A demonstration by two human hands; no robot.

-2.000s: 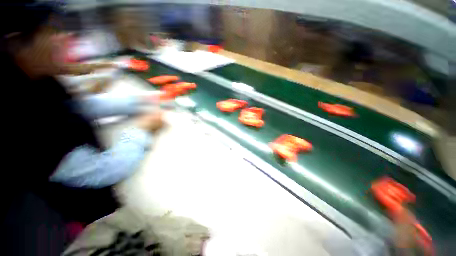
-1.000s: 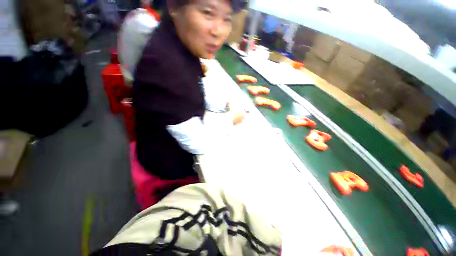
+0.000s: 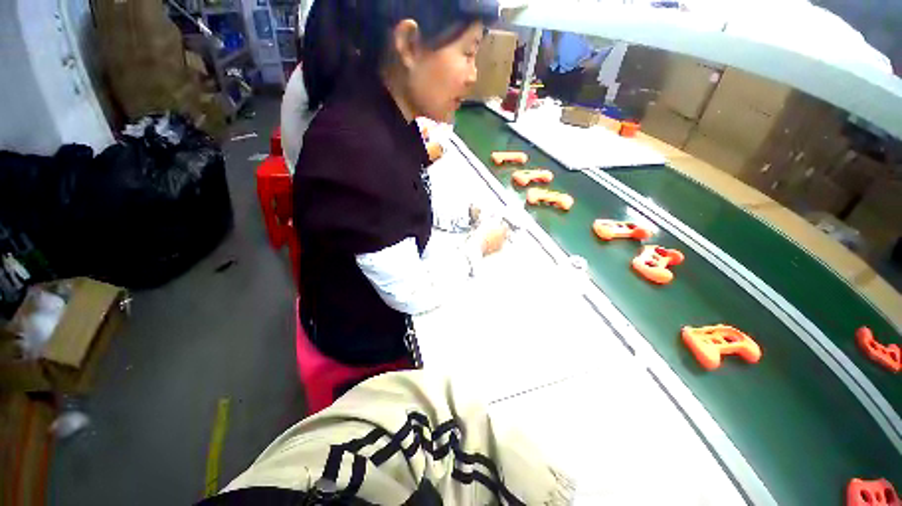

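Note:
Orange controller shells lie spaced out on the dark green conveyor belt [image 3: 791, 435]. The nearest large controller shell [image 3: 720, 345] shows its openings and two handles. Another controller shell [image 3: 657, 263] and more lie farther up the belt. One is cut off at the lower right edge. My beige sleeve with black stripes shows at the bottom centre. Neither my left hand nor my right hand is in view.
A person in a dark top with pale sleeves [image 3: 362, 217] sits at the white bench [image 3: 554, 326]. Black bags [image 3: 158, 203] and an open cardboard box [image 3: 74, 331] are on the floor at left. A white board [image 3: 593, 143] lies across the far belt.
The view has swung left, showing more floor and bags. The orange piece at the bottom edge over the bench is gone from view. The seated person has turned from facing me to facing the bench.

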